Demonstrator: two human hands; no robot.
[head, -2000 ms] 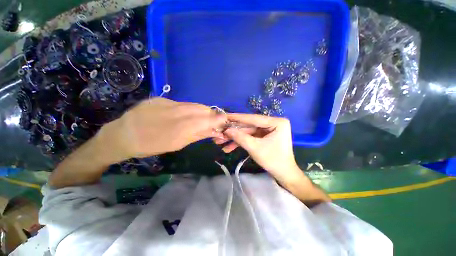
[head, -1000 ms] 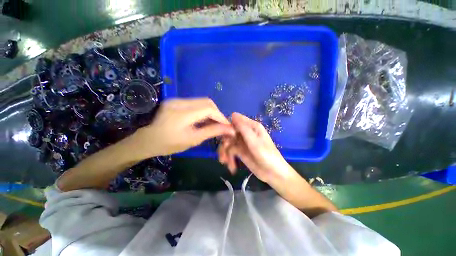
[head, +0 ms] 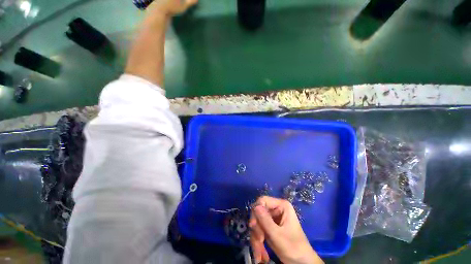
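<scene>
My left hand (head: 178,5) is reached far forward over the green surface, cut off by the top edge; its fingers and anything in them cannot be made out. My right hand (head: 276,227) is low over the front of the blue tray (head: 348,180), fingers curled at the right side of a black round housing (head: 237,225) with a pale centre and a thin white lead. Small silvery coils (head: 304,186) lie clustered in the tray's right part. One loose coil (head: 241,168) lies left of them. A white ring-shaped wire end (head: 193,187) shows at the tray's left wall.
A dark heap of housings (head: 59,165) lies at the left, partly hidden by my left sleeve. A clear bag of parts (head: 395,185) lies right of the tray. Beyond the chipped pale rail (head: 320,98), several black parts stand on the green surface, one at the top centre (head: 251,13).
My hands were together over the tray's front; my left arm now stretches forward past the rail. My right hand stays low with the housing. The view has tilted forward.
</scene>
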